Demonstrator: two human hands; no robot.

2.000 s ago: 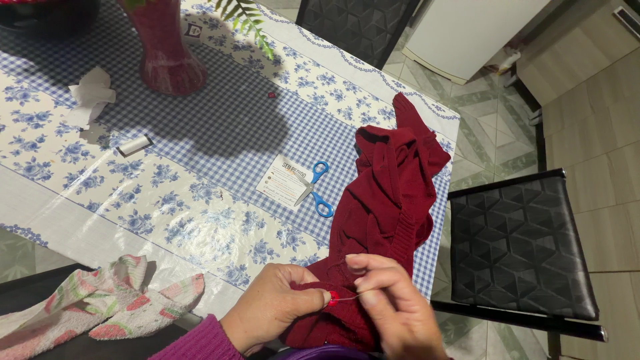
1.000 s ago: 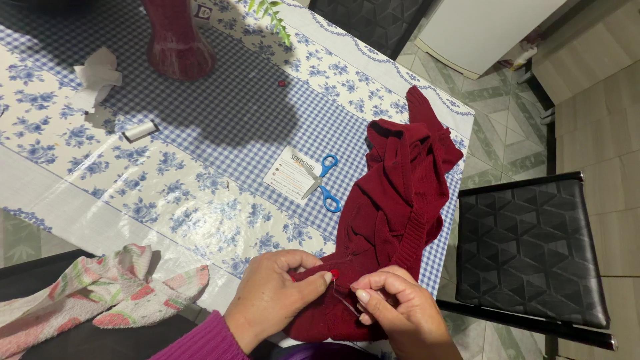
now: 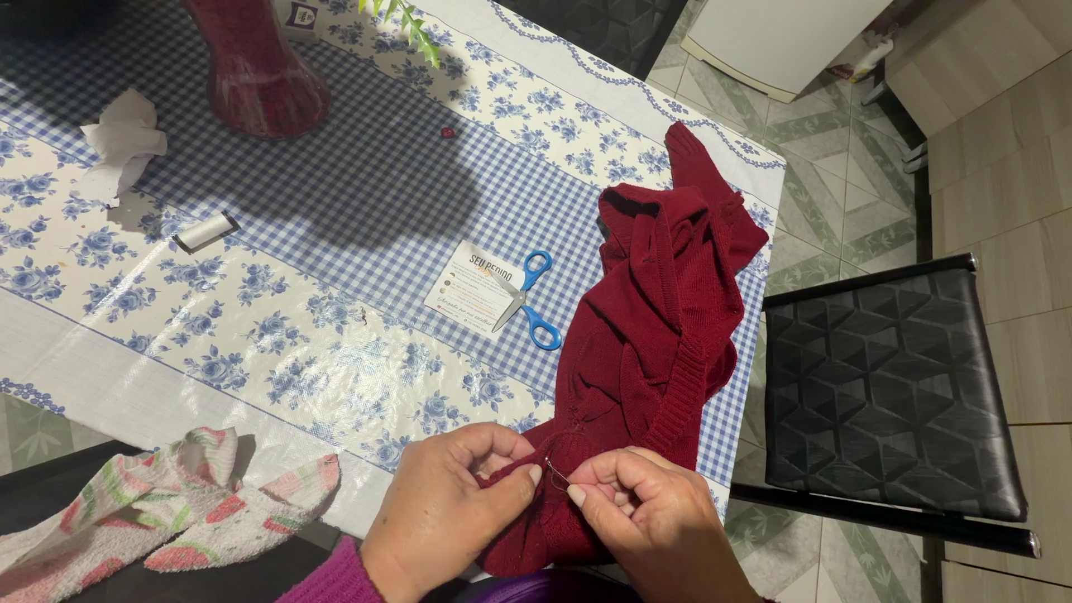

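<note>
A dark red knitted garment [image 3: 636,335] lies along the right end of the table, its near part bunched between my hands. My left hand [image 3: 456,502] pinches a fold of the knit between thumb and fingers. My right hand [image 3: 645,511] holds a thin sewing needle [image 3: 559,474] at its fingertips, close to the fold, with a fine loop of thread beside it. Blue-handled scissors [image 3: 536,308] lie open, their blades over a printed card [image 3: 475,289]. Farther left a spool of white thread [image 3: 205,231] rests on its side. A small red button-like piece [image 3: 448,132] lies on the tablecloth.
The table has a blue-and-white floral and checked cloth [image 3: 335,402]. A red vase [image 3: 264,75] and crumpled white paper [image 3: 126,151] stand or lie at the far left. A patterned towel [image 3: 193,502] hangs over a dark chair at lower left. A black chair [image 3: 888,394] stands right.
The right hand has moved at the fold; two seconds ago a thread or needle stretched between both hands. The left hand still pinches the knit.
</note>
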